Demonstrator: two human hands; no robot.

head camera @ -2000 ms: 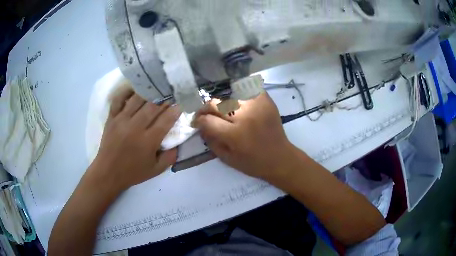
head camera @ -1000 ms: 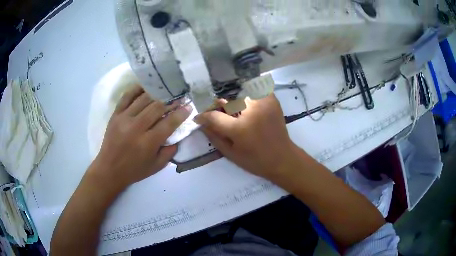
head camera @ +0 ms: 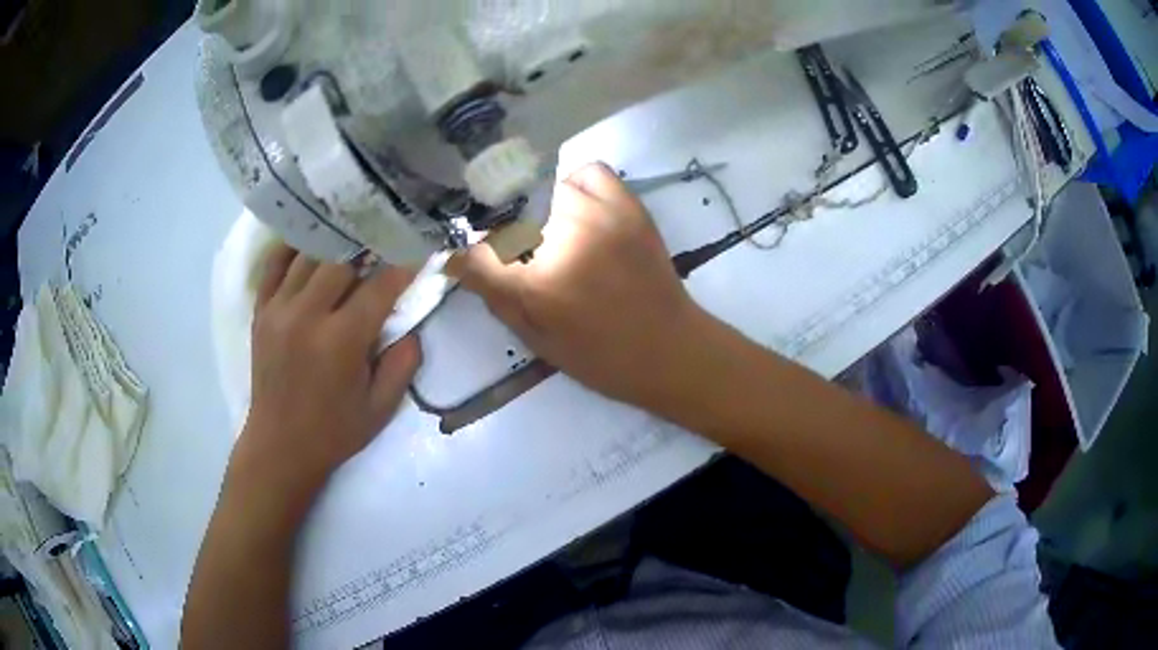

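A cream fabric workpiece (head camera: pixel 417 302) lies at the needle area under the lit left end of the off-white sewing machine head (head camera: pixel 508 76). My left hand (head camera: pixel 320 343) lies on the cloth with its fingers bent at the left of the needle, pressing or holding it. My right hand (head camera: pixel 578 273) has its thumb and fingertips at the cloth's edge, close to the presser foot (head camera: pixel 459 232). The needle itself and most of the workpiece are hidden by my hands and the machine head.
Stacked cream pieces (head camera: pixel 76 394) lie at the left. Black thread snips (head camera: pixel 876 131) lie behind at the right. A thin grey tool (head camera: pixel 673 174) lies beside my right hand. A blue tray (head camera: pixel 1118 102) and a whitish scrap bin (head camera: pixel 1086 318) are at the right.
The view has shifted, so the machine head shows farther left and higher. My hands stay at the needle area, with the visible bit of cloth narrower between them.
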